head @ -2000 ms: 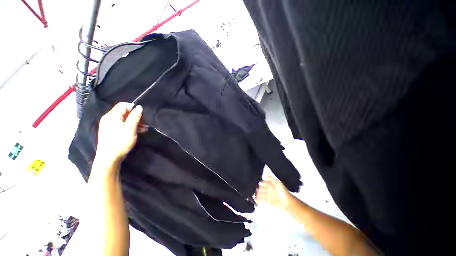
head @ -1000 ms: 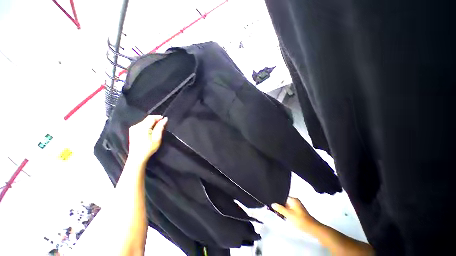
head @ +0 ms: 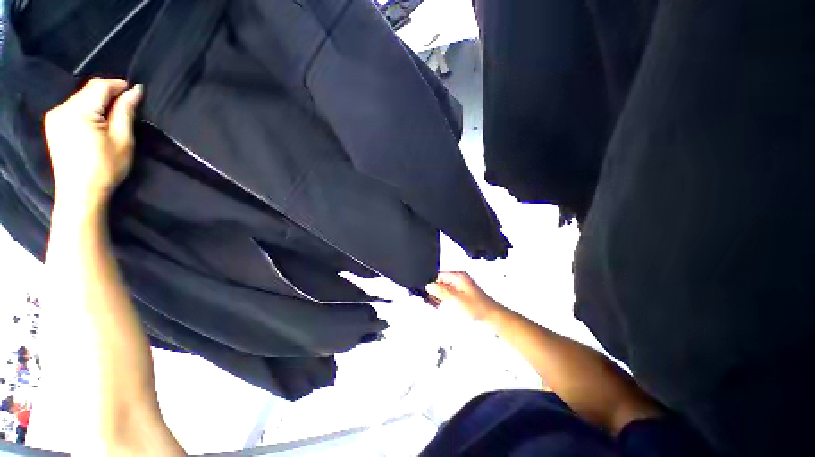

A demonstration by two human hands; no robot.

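A black jacket (head: pixel 357 192) hangs at the left and centre, its front edge showing as a thin pale line running down to the right. My left hand (head: pixel 94 134) pinches that front edge at the upper left. My right hand (head: pixel 454 293) pinches the lower corner of the same front edge at the centre right, pulling the edge straight. One sleeve of the jacket hangs just above my right hand. Whether a tool is in my right fist cannot be told.
More black garments (head: pixel 706 214) hang close by and fill the right side. Other dark garment layers (head: pixel 241 326) hang under the jacket at the left. Small blurred coloured things lie at the far lower left. My dark blue sleeve (head: pixel 509 428) shows at the bottom.
My right hand, earlier beside the hem with fingers apart, has taken hold of the front edge's lower corner. The view has moved down and closer; hangers and rail have left it.
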